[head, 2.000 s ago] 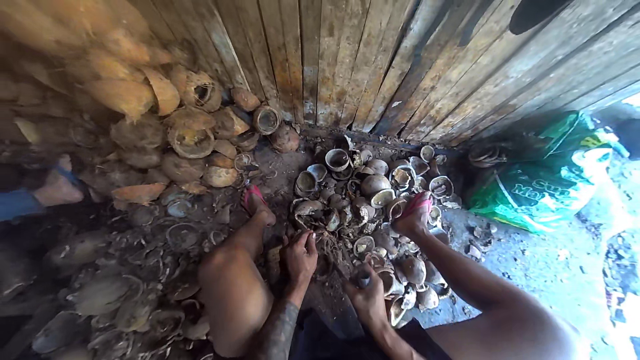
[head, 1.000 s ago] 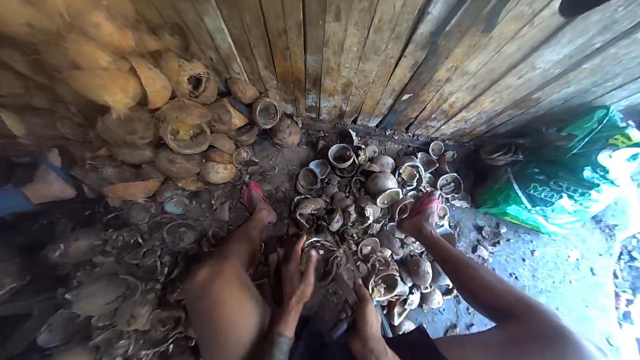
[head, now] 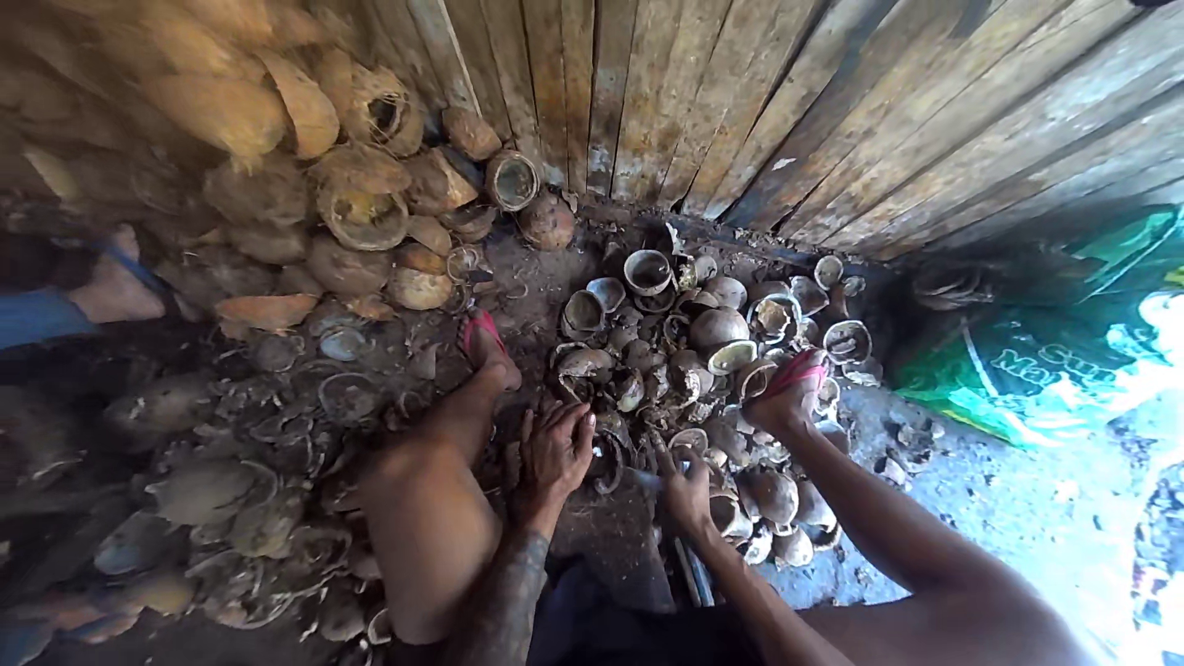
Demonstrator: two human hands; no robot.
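Note:
Between my knees, my left hand (head: 555,453) is open with its fingers extended, beside a broken coconut shell ring (head: 607,462). Its fingertips lie close to the shell; whether they touch it is unclear. My right hand (head: 686,490) is closed round what looks like a blurred metal tool, whose grey blade (head: 642,479) points toward the left hand. The index finger points up and forward. Just beyond both hands lies a pile of halved and broken coconut shells (head: 720,328), some with pale insides showing.
A heap of husky coconut pieces (head: 361,217) stands at the left, with shell scraps below it. A plank wall (head: 638,102) closes off the back. At the right sits a green plastic sack (head: 1027,361). Another person's foot (head: 120,287) is at the far left. Pink sandals (head: 800,370) are on my feet.
My left hand was closed at first; a second ago its fingers were extended, and they remain so. My right hand's index finger is now extended, and a shell ring shows between the hands.

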